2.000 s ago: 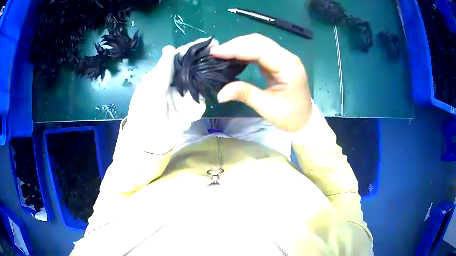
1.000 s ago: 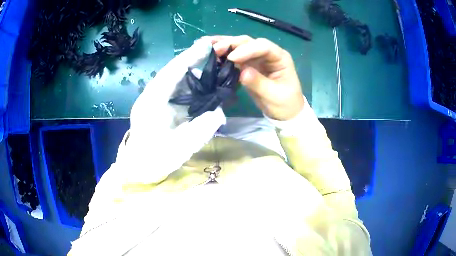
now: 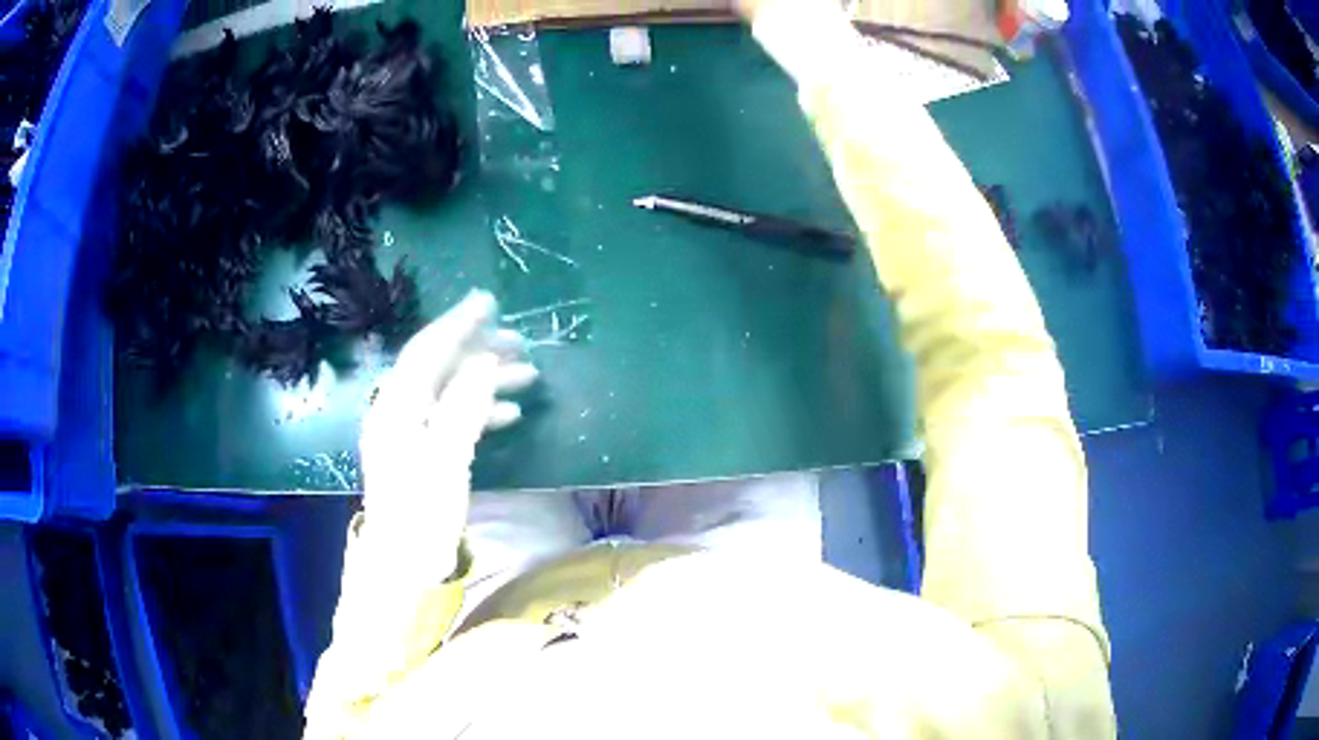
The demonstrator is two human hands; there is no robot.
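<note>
My left hand [image 3: 456,379], in a white glove, is over the front left of the green mat, fingers apart, with no part seen in it. My right arm reaches far forward; only a small bit of my right hand [image 3: 755,7] shows at the top edge, cut off, so its fingers are hidden. A slim black knife [image 3: 752,223] with a silver tip lies on the mat [image 3: 694,376]. A large heap of black spiky parts [image 3: 275,174] lies left of my left hand.
A small white block [image 3: 629,45] and a clear film [image 3: 512,87] lie toward the far side, near cardboard [image 3: 608,12]. A few black spiky parts [image 3: 1070,236] lie at right, partly behind my sleeve. Blue bins [image 3: 1157,217] stand on both sides.
The black spiky part has left my left hand. My right arm has stretched far forward, and my left hand has moved left and opened. The view has shifted, showing more of the far side.
</note>
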